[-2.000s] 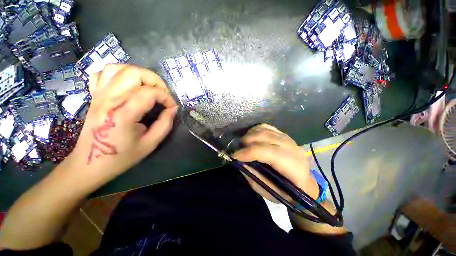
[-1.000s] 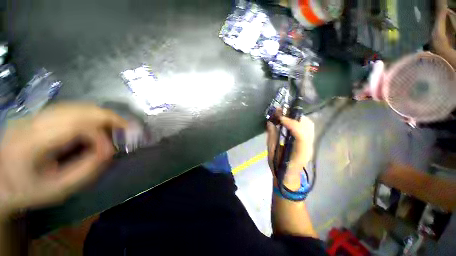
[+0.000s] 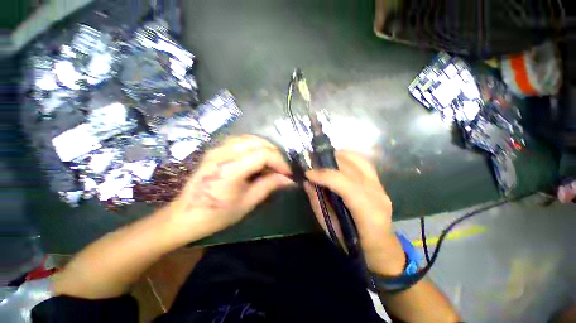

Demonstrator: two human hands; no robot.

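Note:
My right hand [image 3: 357, 195] is closed around the black handle of a soldering iron [image 3: 324, 148]. Its pale metal tip and thin bent tube point up, away from me. My left hand [image 3: 230, 183] has its thumb and forefinger pinched at a small dark piece [image 3: 297, 168] between both hands. The piece is blurred and partly hidden by the fingers, so I cannot tell what it is. Small circuit boards [image 3: 287, 134] lie in the glare just behind the iron, partly covered by it.
A large pile of silver and grey boards [image 3: 136, 79] lies at the left, with reddish-brown grains [image 3: 161, 182] below. A smaller board pile [image 3: 451, 88] and a white roll with an orange band [image 3: 524, 72] are at the right. The black cord [image 3: 451, 228] loops past my right wrist.
The view has swung back left. My right hand has come from beside the right pile to the middle, with the iron. The hands are now close together. A loose board near the right pile is gone.

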